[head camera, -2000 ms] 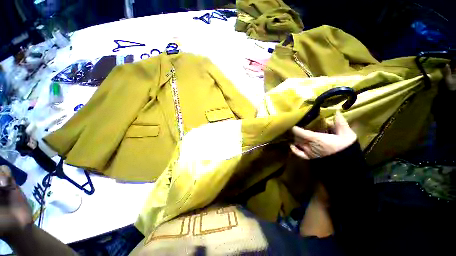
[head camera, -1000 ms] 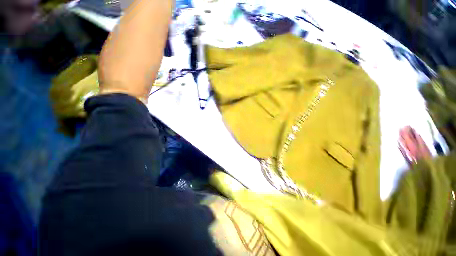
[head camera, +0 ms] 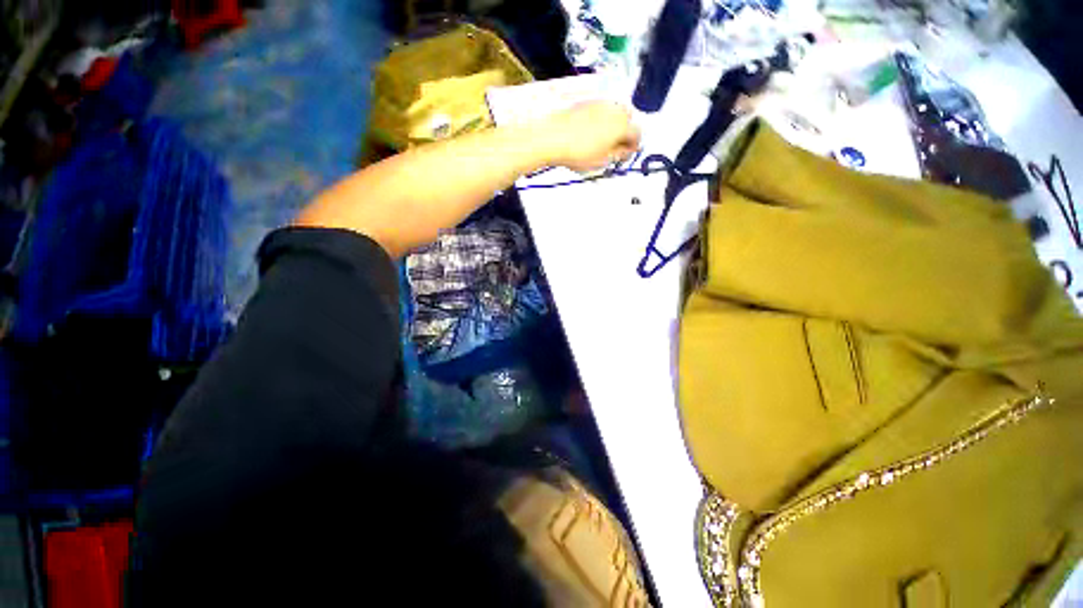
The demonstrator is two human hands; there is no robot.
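Note:
A mustard jacket [head camera: 831, 273] lies on the white table at the right, with a glittering trim [head camera: 873, 479] along its front edge and a flap pocket facing me. My left hand [head camera: 597, 137] reaches to the table's edge beyond the jacket, its fingers bent down. Whether it holds something is too blurred to tell. A thin dark line runs just below the hand towards a black hanger [head camera: 667, 222], which lies between the hand and the jacket. My right hand is out of the picture.
A long dark object [head camera: 667, 54] lies beyond my left hand. Plastic bags and scraps heap at the table's far side. A container [head camera: 445, 59] with mustard cloth stands beside the table. Blue crates [head camera: 184, 238] and a red one [head camera: 89, 564] are at the left.
The view has swung left. My right hand and the jacket with the hanger it held have left the picture. My left arm now stretches to the table's edge.

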